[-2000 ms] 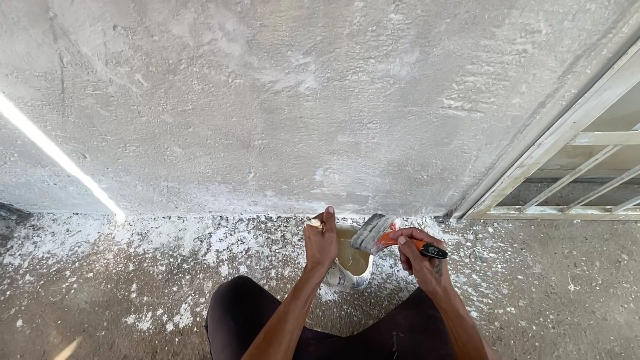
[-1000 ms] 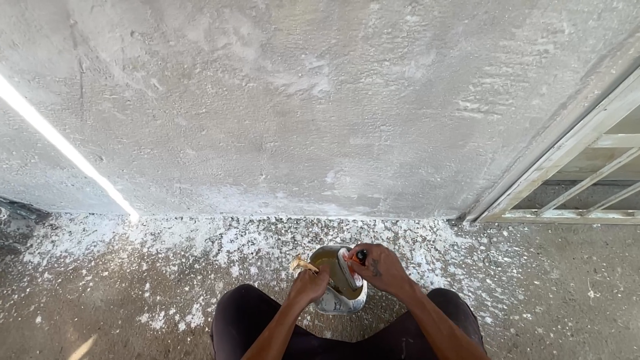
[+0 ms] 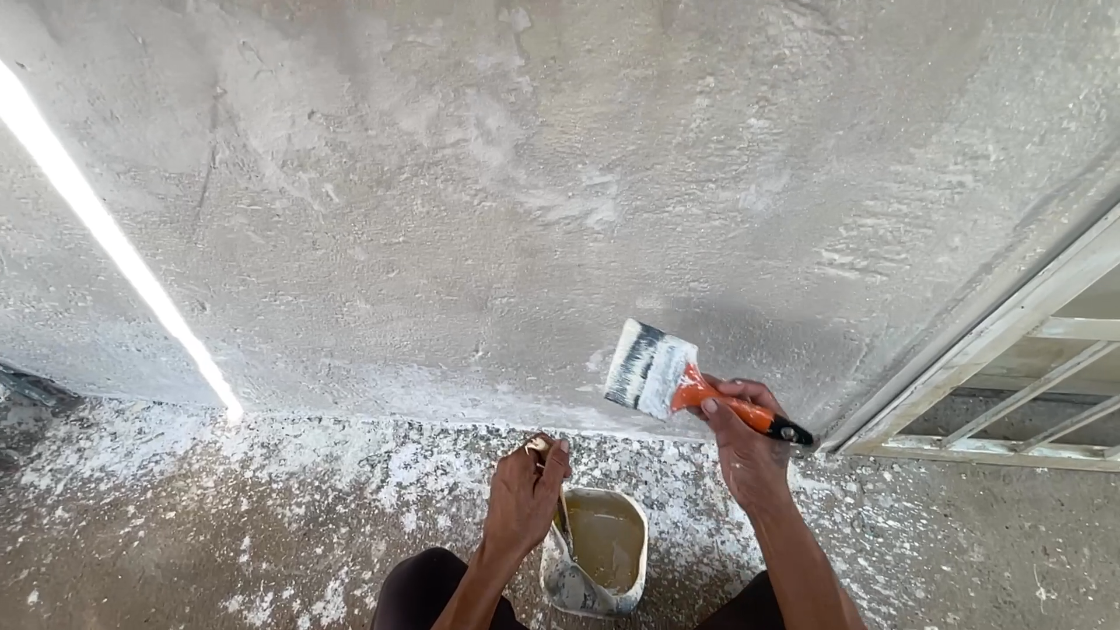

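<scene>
A wide paintbrush [image 3: 687,385] with an orange and black handle is gripped in my right hand [image 3: 748,437]; its wet, whitish bristles point left in front of the grey plastered wall [image 3: 490,227]. Below and between my hands stands a cut-open plastic container [image 3: 643,560] with murky yellowish liquid in it. My left hand [image 3: 525,494] is at the container's upper left edge, its fingers closed on a small pale thing, perhaps the end of a thin stick that runs down into the container. What exactly it is cannot be told.
White paint splatter covers the concrete floor [image 3: 332,499] along the wall's foot. A metal-barred frame [image 3: 971,367] stands at the right. A bright strip of light [image 3: 122,236] crosses the wall at the left, and a dark object [image 3: 31,385] lies at the far left edge. My knees flank the container.
My right hand has lifted the paintbrush out of the container and moved it up and right, toward the wall. My left hand remains by the container.
</scene>
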